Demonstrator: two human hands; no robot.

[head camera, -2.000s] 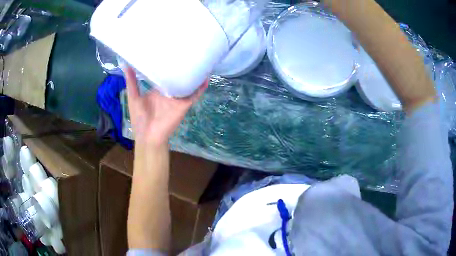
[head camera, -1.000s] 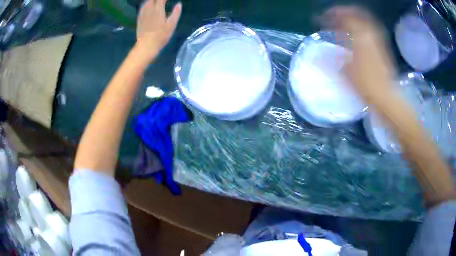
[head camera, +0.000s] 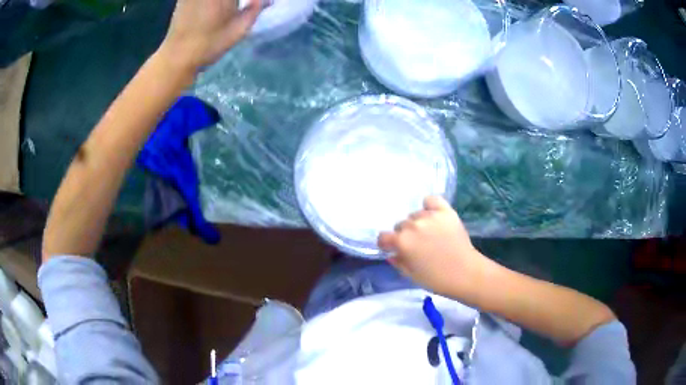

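A round clear-and-white housing (head camera: 368, 169) is at the near edge of the bench, close to my body, its clear rim facing up. My right hand (head camera: 427, 242) is closed on its near right rim; the thumb is not clearly seen. My left hand (head camera: 210, 26) is at the top left, its fingers at the edge of another white housing (head camera: 282, 16) that the picture's edge cuts off. Whether it grips that housing is not clear. More housings (head camera: 425, 45) stand behind and to the right, several with clear rims tilted to the right.
A crumpled blue cloth (head camera: 174, 154) hangs over the near bench edge at left. Clear film (head camera: 519, 184) covers the green bench edge. An open carton (head camera: 218, 259) is below, white parts (head camera: 22, 319) are at lower left, and brown cardboard (head camera: 10, 120) is at far left.
A housing is now at the near edge, with my right hand on its rim. My right hand has come down and towards me. My left hand has reached a housing at the top.
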